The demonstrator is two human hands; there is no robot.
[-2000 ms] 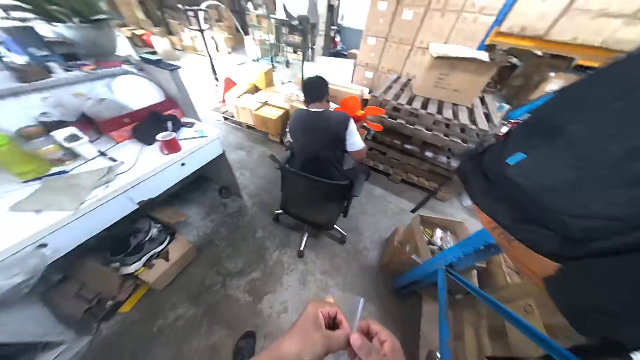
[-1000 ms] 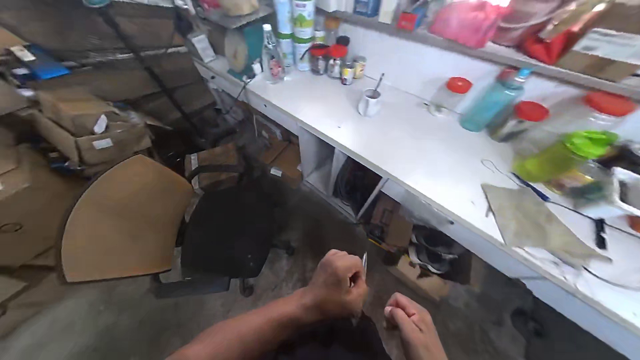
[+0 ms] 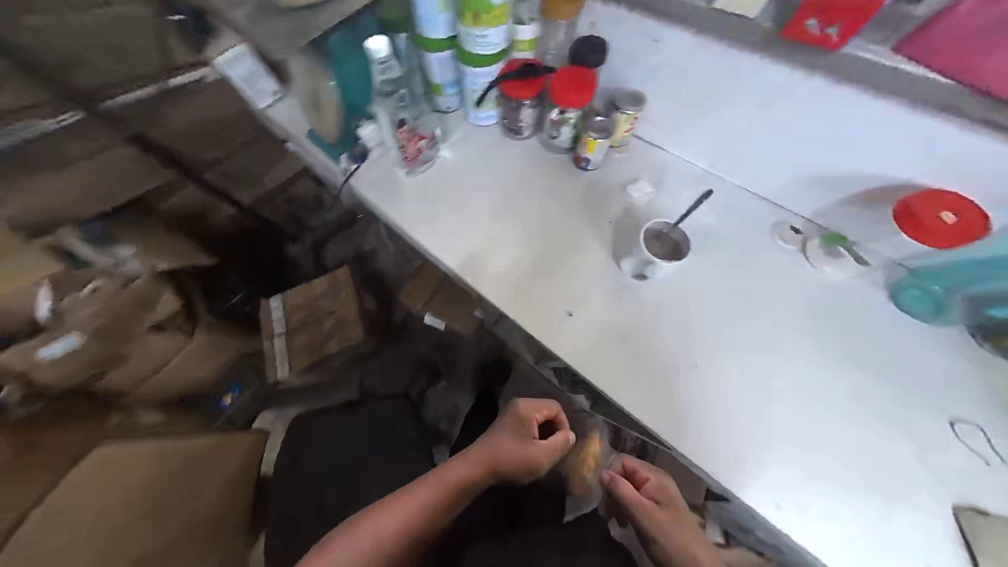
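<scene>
A small clear plastic bag (image 3: 584, 470) with a yellow-brown piece inside hangs between my two hands, below the edge of a white desk. My left hand (image 3: 529, 441) pinches its upper left side between thumb and fingers. On the right side, my right hand (image 3: 650, 504) grips the bag with thumb and forefinger. Farther up on the desk stands a white mug (image 3: 664, 250) holding a brown drink and a metal spoon (image 3: 693, 208). What the piece in the bag is, I cannot tell.
Jars with red lids (image 3: 571, 106), a clear glass bottle (image 3: 403, 110) and tall cans (image 3: 482, 63) stand at the desk's far end. A teal bottle (image 3: 953, 283) lies at right. Cardboard boxes (image 3: 118, 339) fill the left side, near a black chair seat (image 3: 346, 472).
The view has swung from the room to the desk and closed in on it. My hands are still close together, and the bag with its yellow-brown content now shows plainly between them.
</scene>
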